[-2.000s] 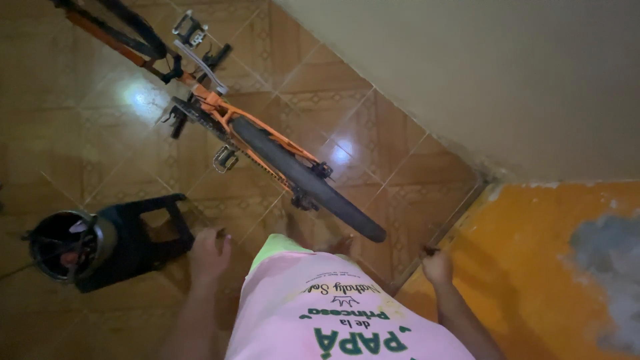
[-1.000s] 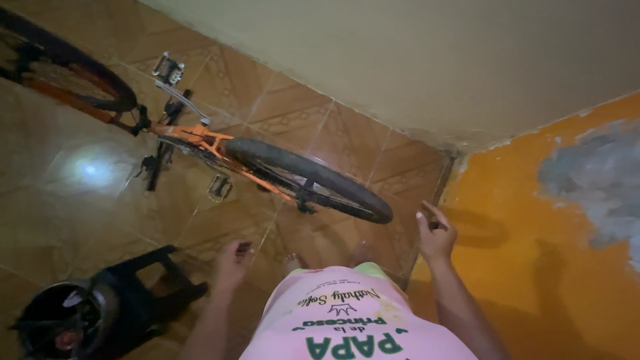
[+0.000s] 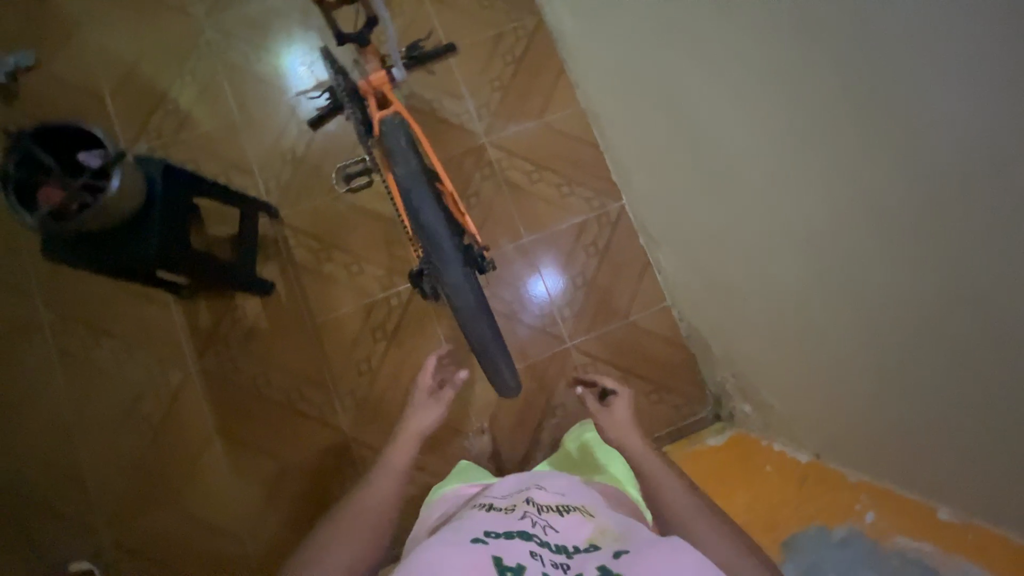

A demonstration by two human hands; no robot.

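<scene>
An orange bicycle frame (image 3: 438,172) runs down from the top of the head view, with its black tyre (image 3: 472,320) ending between my hands. My left hand (image 3: 436,388) is just left of the tyre's lower end, apart from it, fingers spread and holding nothing visible. To the right of the tyre, my right hand (image 3: 606,400) has its fingers bent; a small dark patch shows by them, and I cannot tell whether it is an object or shadow. A pedal (image 3: 354,174) sticks out left of the frame. Handlebar grips show near the top.
A dark plastic stool (image 3: 160,228) lies or stands at the left, beside a round container (image 3: 120,188) with things inside. Brown tiles (image 3: 320,352) cover the floor. A pale wall (image 3: 800,200) bounds the right side, and an orange painted surface (image 3: 744,472) is at the lower right.
The view has turned. My hands are now on either side of the tyre's end; one second ago both were farther from it or lower, with the right hand near the wall corner.
</scene>
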